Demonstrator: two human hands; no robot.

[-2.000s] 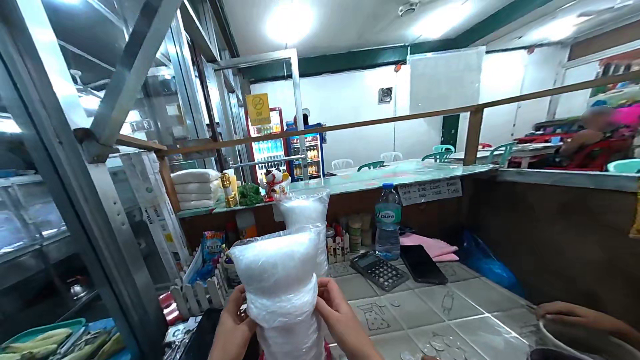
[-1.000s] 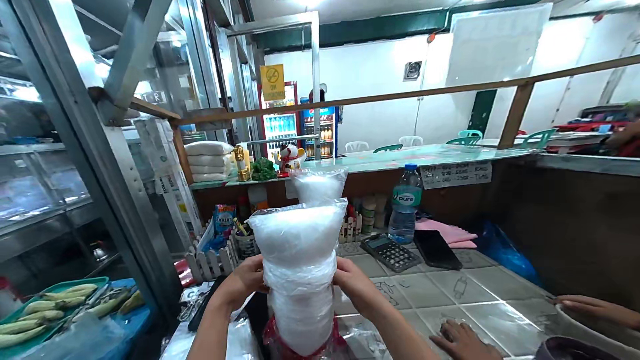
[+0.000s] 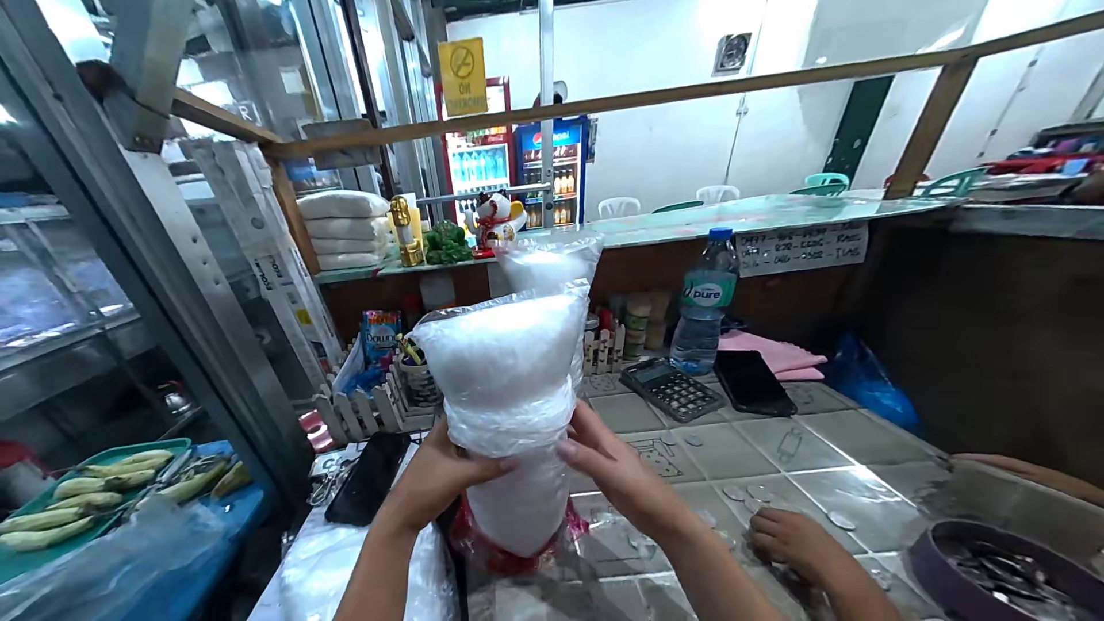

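A tall stack of white material in clear plastic wrap (image 3: pixel 509 371) stands upright at the middle, its lower end in red plastic. My left hand (image 3: pixel 444 474) grips its left side, and my right hand (image 3: pixel 608 461) grips its right side. Behind it rises another white plastic-wrapped bundle (image 3: pixel 552 259). To the right on the tiled counter (image 3: pixel 724 457) are a calculator (image 3: pixel 673 390), a black phone (image 3: pixel 753 382) and a water bottle (image 3: pixel 705 302). Left of my left forearm lies another dark phone (image 3: pixel 368 477). What exactly fills the wrap cannot be told.
Another person's hand (image 3: pixel 798 543) rests on the tiles near scattered coins (image 3: pixel 841 520) and a purple bowl of metal pieces (image 3: pixel 1018 569). Unpeeled corn (image 3: pixel 99 492) lies on a green tray at left. A small white picket fence (image 3: pixel 371 414) and a pink cloth (image 3: pixel 772 352) are behind.
Both my hands have stayed on the wrapped stack. The other person's hand, not visible on the tiles two seconds ago, now rests there. The view has tilted down.
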